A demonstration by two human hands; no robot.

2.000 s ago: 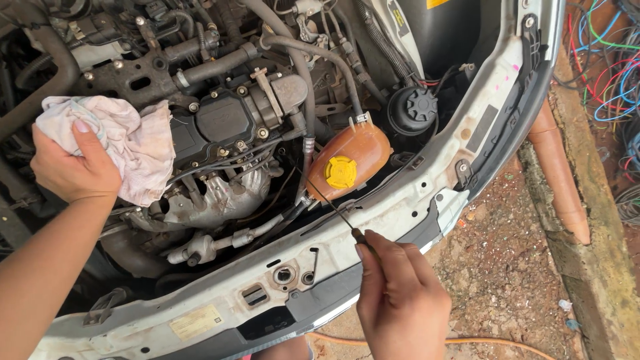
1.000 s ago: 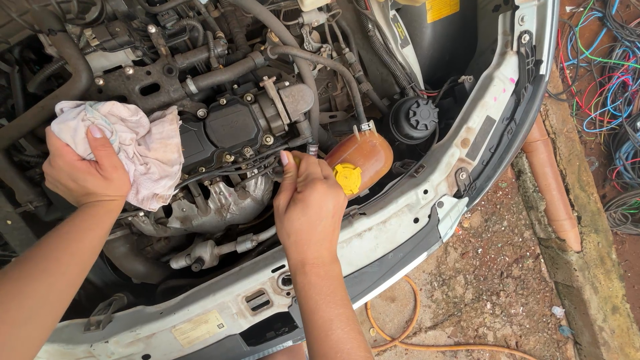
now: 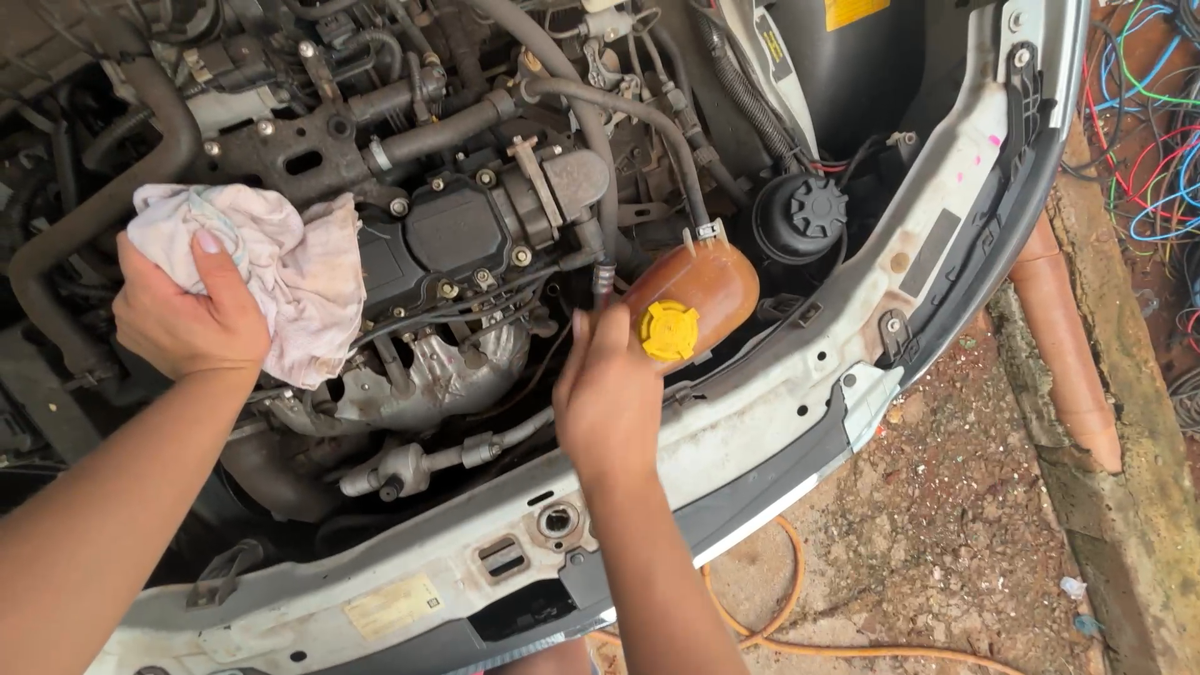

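In my left hand (image 3: 192, 309) is a bunched pale pink cloth (image 3: 309, 281), held over the left part of the engine. My right hand (image 3: 609, 394) is beside the coolant expansion tank (image 3: 717, 286), an orange-brown plastic one with a yellow cap (image 3: 668, 330). Its fingers point at the lower end of a dark hose, by a hose clamp (image 3: 604, 277). The back of the hand hides what the fingers hold or touch. Left of this hand lie the exhaust manifold heat shield (image 3: 450, 370) and a metal pipe fitting (image 3: 403, 469).
A black reservoir with a ribbed cap (image 3: 816, 211) stands right of the tank. The car's white front panel (image 3: 750, 427) curves across below the hands. Outside it are an orange hose (image 3: 797, 572) on the ground, a clay-coloured pipe (image 3: 1069, 347) and tangled coloured wires (image 3: 1153, 141).
Two seconds ago my right hand held a thin screwdriver by its handle over the front panel. It has moved in to the hose beside the tank. My left hand keeps the cloth.
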